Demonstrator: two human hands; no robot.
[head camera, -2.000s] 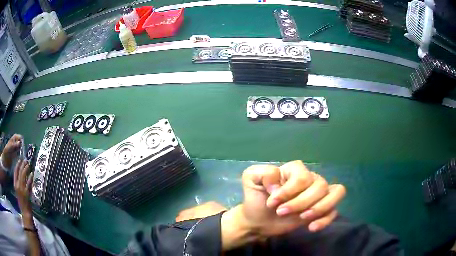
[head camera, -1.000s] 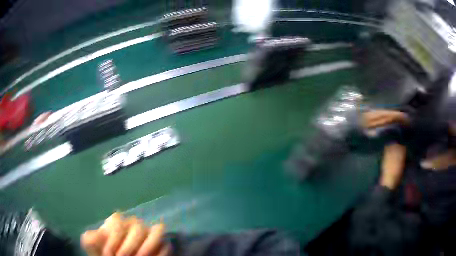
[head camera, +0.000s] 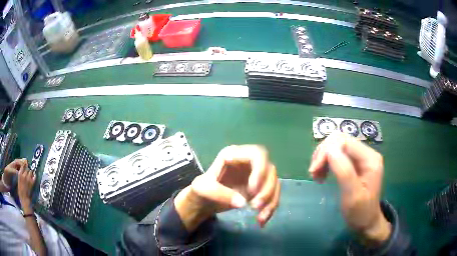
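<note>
My left hand (head camera: 233, 182) is at centre, right of a tall plate stack (head camera: 145, 162). Its thumb and fingers curl into a loop with the tips close together; whether they pinch something small is unclear. My right hand (head camera: 353, 182) is farther right, fingers bent down, slightly blurred, just in front of a three-ring plate (head camera: 328, 129) with black rings, partly covering it. I cannot tell if it holds anything. Another plate with black rings (head camera: 133, 131) lies behind the tall stack.
A second plate stack (head camera: 285, 82) stands on the metal strip, with a flat plate (head camera: 183, 68) to its left. Red trays (head camera: 181, 34) and a squeeze bottle (head camera: 144, 49) are beyond. Another person's hands (head camera: 22, 176) are far left by a leaning plate stack (head camera: 50, 170). Dark stacks (head camera: 443, 97) line the right edge.
The view swung right and came back. My hands, together two seconds ago, are now apart, the right one in clear sight. The black-ringed plates appear farther right.
</note>
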